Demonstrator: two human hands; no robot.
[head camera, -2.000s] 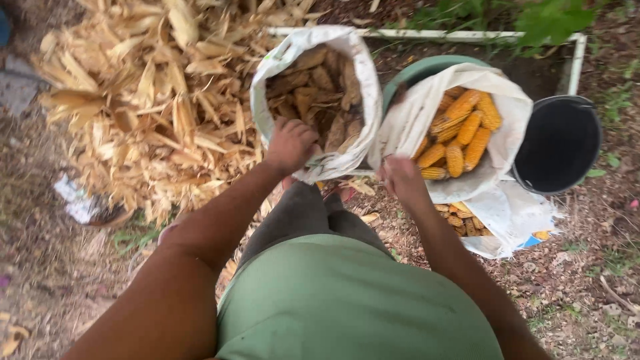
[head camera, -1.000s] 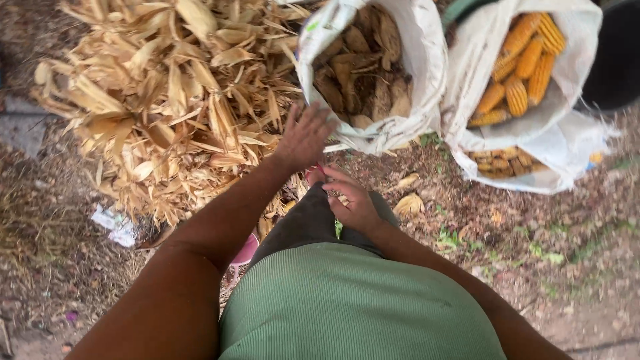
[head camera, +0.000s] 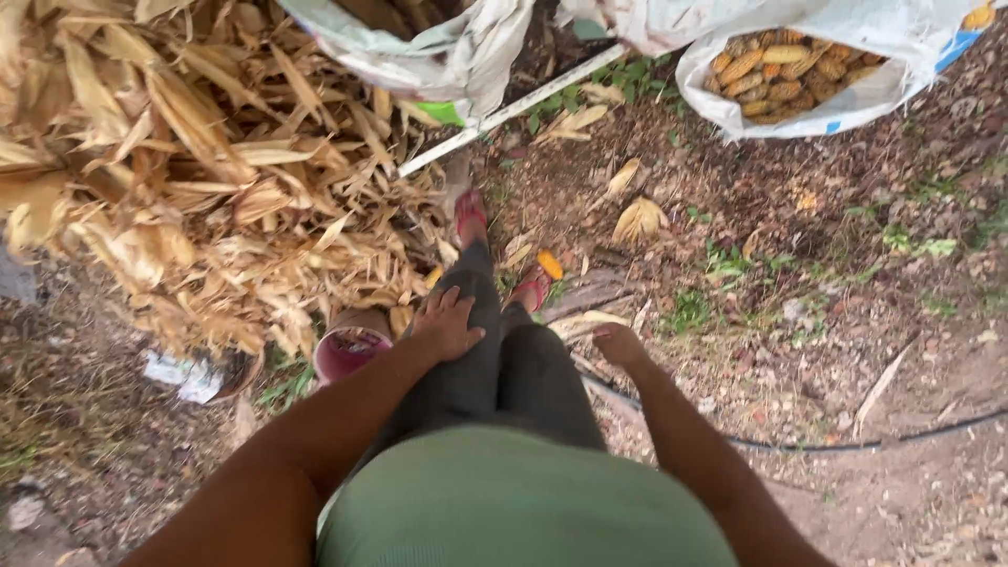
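Observation:
My left hand rests with spread fingers on my left thigh, over the dark trousers, and holds nothing. My right hand hangs beside my right leg above the ground, its fingers curled; whether anything is in it cannot be seen. Ahead of my left hand lies a large heap of dry corn husks. A white woven sack stands at the heap's edge, its inside mostly out of view. A yellow corn cob piece lies by my right foot. At the upper right, another sack holds small corn cobs.
A pink-lined bucket stands left of my legs. A white bar lies across the ground by the sack. A black hose runs over the soil at the right. Loose husks and a crumpled white wrapper are on the ground.
Two seconds ago both hands were at the sacks' rims; now they are down by my legs. My hands have moved apart since one second ago. The view has shifted strongly.

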